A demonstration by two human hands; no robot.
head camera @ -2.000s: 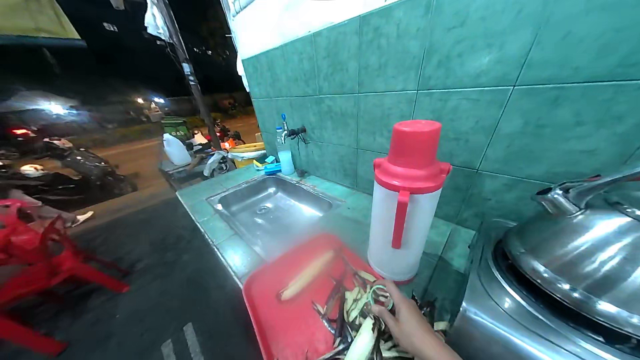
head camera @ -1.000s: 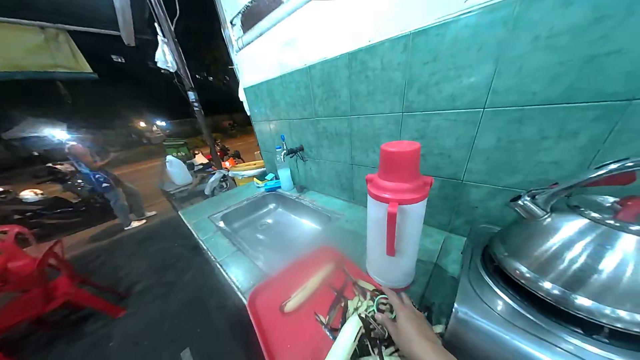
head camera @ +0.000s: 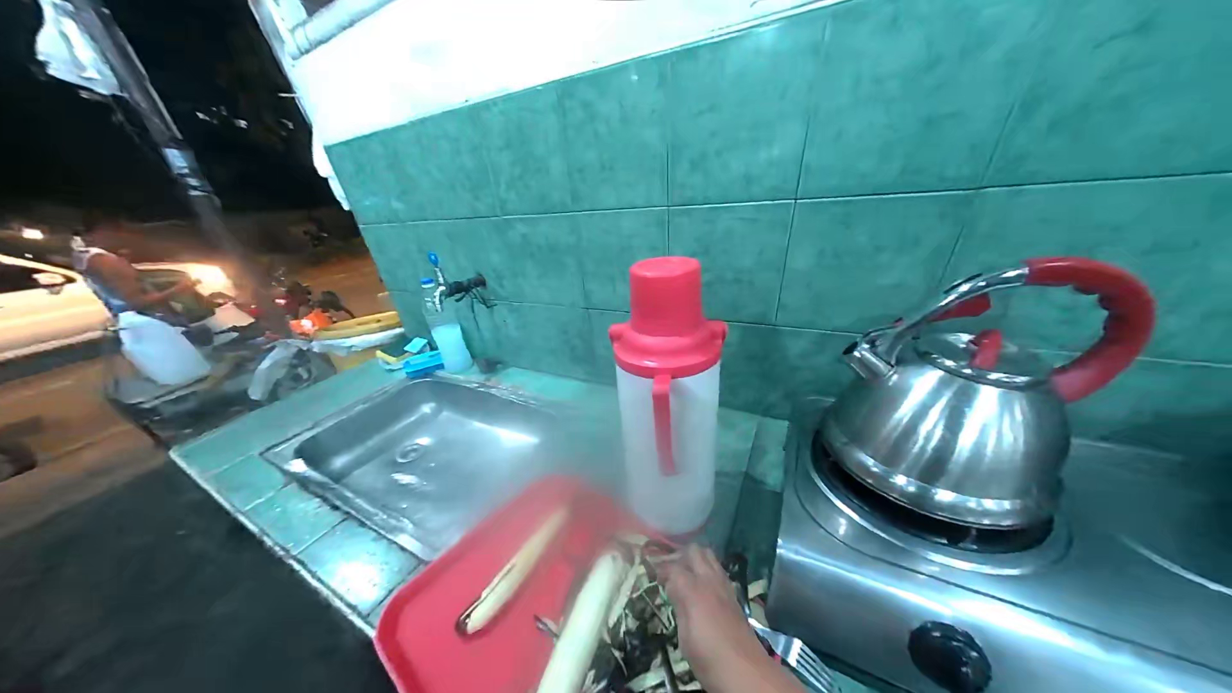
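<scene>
My right hand [head camera: 707,602] reaches in from the bottom, its fingers on or just above a heap of dark and pale peelings [head camera: 640,611] on the right of a red plastic tray [head camera: 423,626]. Whether the fingers grip anything is unclear. A long pale peeled piece [head camera: 585,621], perhaps a plantain, lies left of the hand. Another pale piece [head camera: 515,573], with a dark tip, rests farther left on the tray. Beside my wrist lies a metal fork [head camera: 804,662]. A clear pitcher with a red lid [head camera: 669,433] stands beyond the hand. My left hand is out of view.
A steel sink [head camera: 414,452] is set in the green tiled counter [head camera: 356,568]. Near the tap [head camera: 467,286] stand a bottle [head camera: 448,332] and a blue sponge [head camera: 422,364]. On the right, a kettle [head camera: 953,443] sits on a steel stove [head camera: 866,587]. A person [head camera: 120,279] is outside.
The view has turned to the right, showing more of the kettle and stove. My right hand remains at the peelings. Part of a white car now shows outside.
</scene>
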